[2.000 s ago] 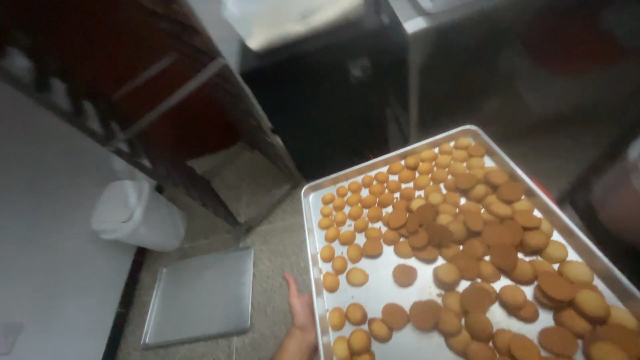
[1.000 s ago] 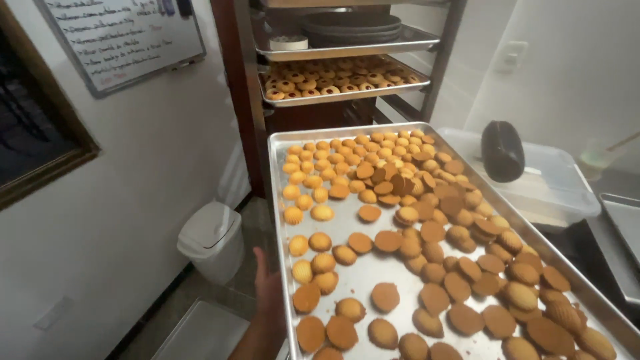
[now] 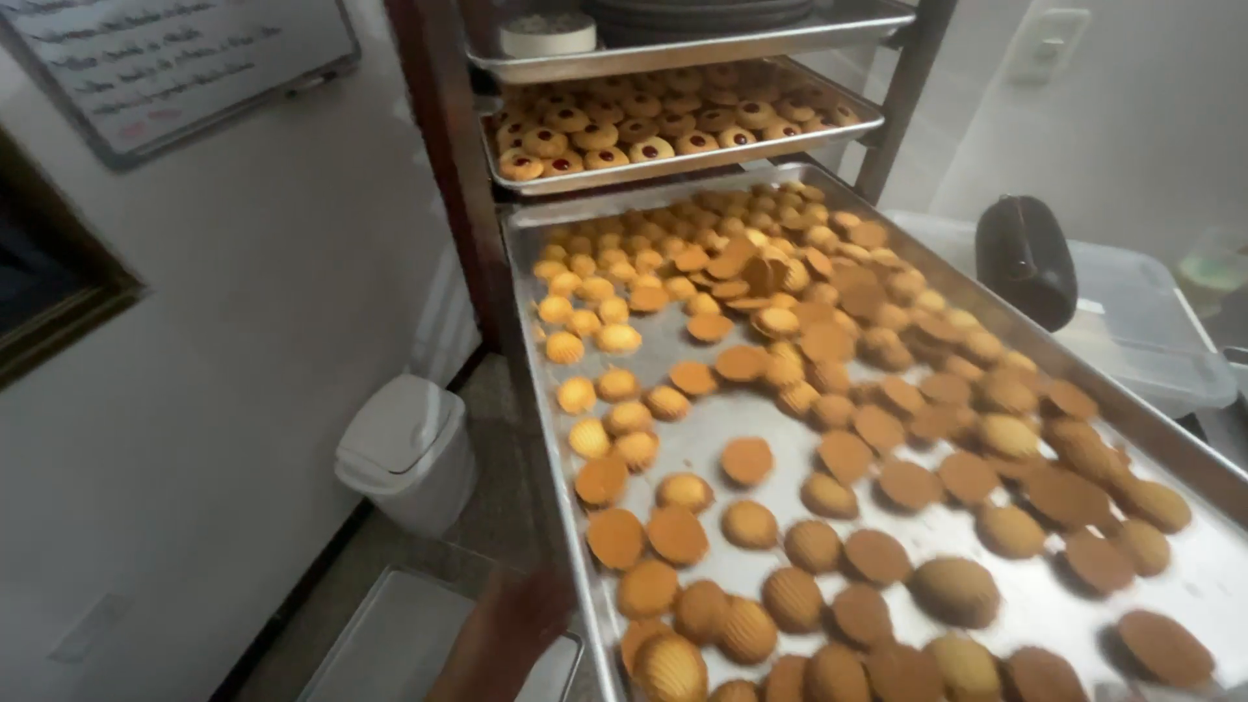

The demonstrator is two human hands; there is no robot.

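A metal baking tray (image 3: 726,424) of loose round cookies (image 3: 749,525) spans the middle and right of the view. Its far end is at the tray rack (image 3: 902,107), just below a tray of jam-centred cookies (image 3: 687,161). My left hand (image 3: 522,609), blurred, is at the tray's left edge near the bottom; its fingers are partly hidden, and I cannot tell how they grip. My right hand is out of view.
A white lidded bin (image 3: 409,458) stands on the floor at left, with an empty metal tray (image 3: 400,624) below it. On the right are a clear plastic container (image 3: 1141,331) and a dark case (image 3: 1026,261). A whiteboard (image 3: 185,68) with writing hangs on the left wall.
The view has swung toward the rack. The cookie tray, away from the rack in the first frame, now has its far end at it, under the jam-centred cookies.
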